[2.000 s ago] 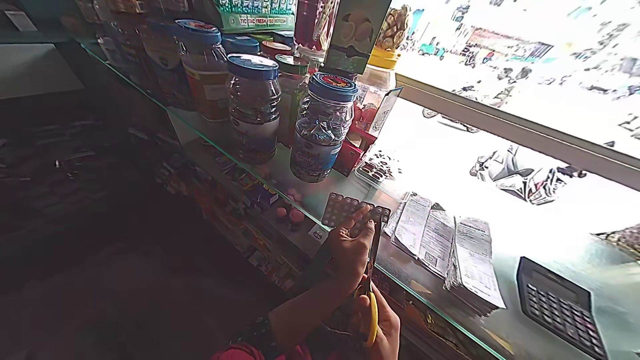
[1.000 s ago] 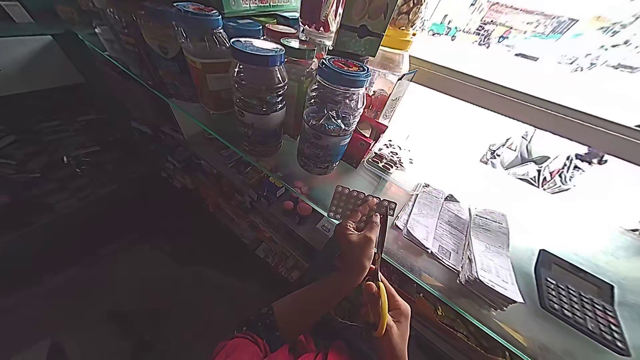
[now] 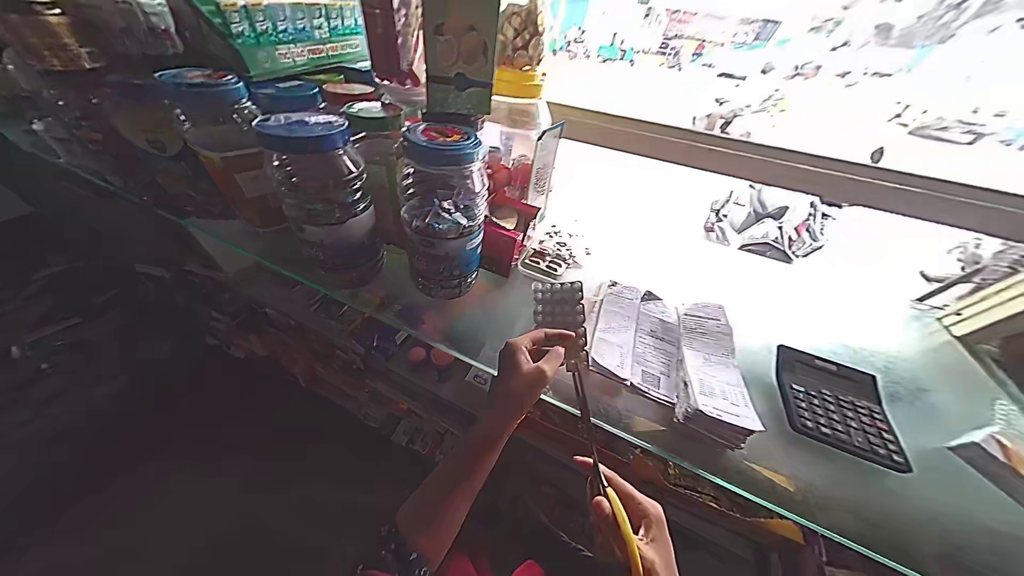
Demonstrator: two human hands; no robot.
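My left hand (image 3: 528, 372) pinches a blister strip of round tablets (image 3: 558, 306) above the edge of the glass counter (image 3: 512, 320). Below and to the right, my right hand (image 3: 636, 512) grips scissors with yellow handles (image 3: 622, 528). Their long metal blades point up to the lower right part of the strip. Whether the blades are apart is too fine to tell. Just right of the strip lie folded stacks of printed papers (image 3: 656, 344) on the counter.
Plastic jars with blue lids (image 3: 444, 212) stand at the left, beside a red box (image 3: 502, 244). A small container (image 3: 552, 254) holds blister pieces. A black calculator (image 3: 840, 408) lies at the right. Shelves of goods show beneath the glass. Beyond the window ledge is a bright street.
The blister strip is turned more upright in my left hand. Both hands keep their hold on the strip and the scissors.
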